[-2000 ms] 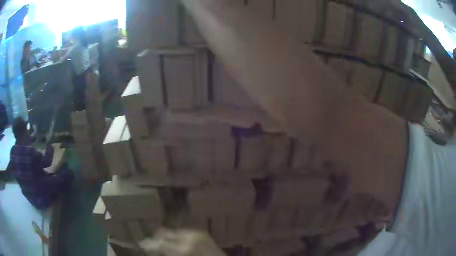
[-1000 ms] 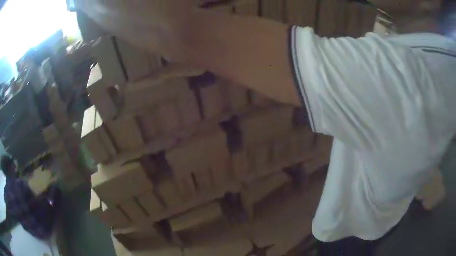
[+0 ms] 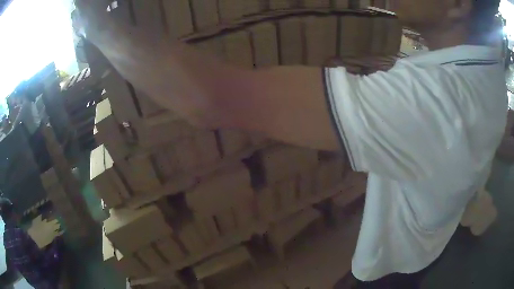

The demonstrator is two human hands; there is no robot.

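Observation:
A tall stack of brown cardboard boxes [image 3: 220, 189] fills the middle, in tiers, with pale box ends sticking out at its left side. A person in a white polo shirt [image 3: 417, 147] stands at the right. That person's bare arm [image 3: 253, 101] reaches across the stack to the upper left, where the hand is blurred and partly cut off. What that hand touches cannot be told. Neither my left hand nor my right hand can be made out.
A person in a dark checked shirt [image 3: 28, 254] is low at the left, by a notched tan piece [image 3: 45, 230]. Dark panels [image 3: 22, 163] and slatted brown stacks stand behind. Green floor [image 3: 98, 259] shows left of the stack. A blurred tan shape [image 3: 479, 213] is at the right.
The white-shirted person has come further into view and the view has tilted. The arm now crosses lower over the stack. The blurred hand seen low in the earliest frame is gone.

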